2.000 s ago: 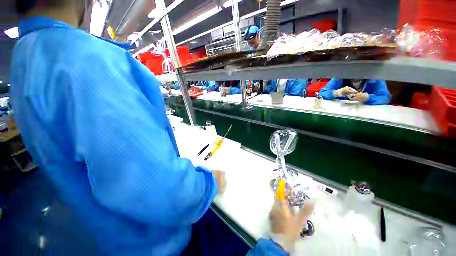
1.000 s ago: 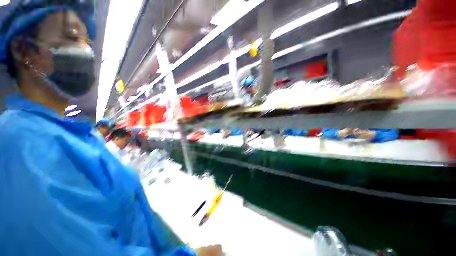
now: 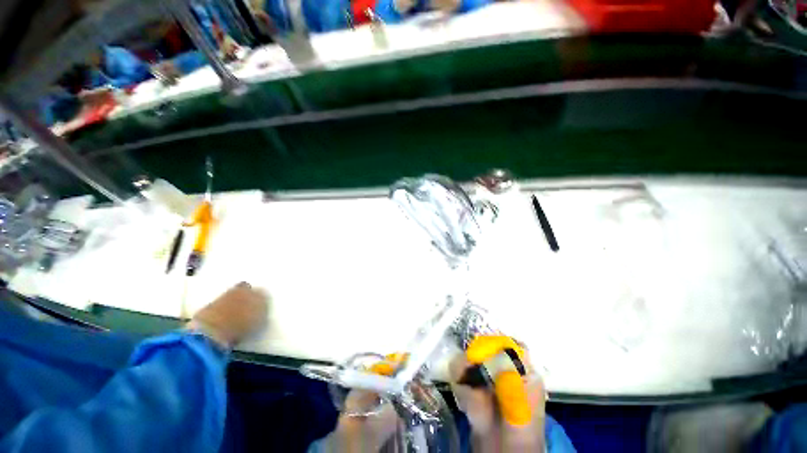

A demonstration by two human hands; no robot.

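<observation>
A clear glossy balloon-dog lamp body (image 3: 438, 217) with oval bubbles and white inner tubes lies over the bench's front edge, its large bubble pointing away from me. My left hand (image 3: 367, 416), low in the picture, is closed around its lower left segments, with an orange finger cot showing. My right hand (image 3: 502, 389) wears orange finger cots and is beside the figure's right side, fingers curled on a small dark-ended tool (image 3: 476, 378). Blur and the clear plastic hide the exact contact.
Another person's hand (image 3: 234, 314) and blue sleeve rest at the left bench edge. An orange air blow gun (image 3: 203, 234) and a dark stick (image 3: 175, 250) lie left. A black pen-like stick (image 3: 545, 223) lies behind right. Clear plastic film (image 3: 752, 292) lies right. A green conveyor (image 3: 354, 142) runs behind.
The view has swung down and right from the neighbouring worker to the bench. Both my hands now show low at the figure; the figure is nearer the bench's front edge.
</observation>
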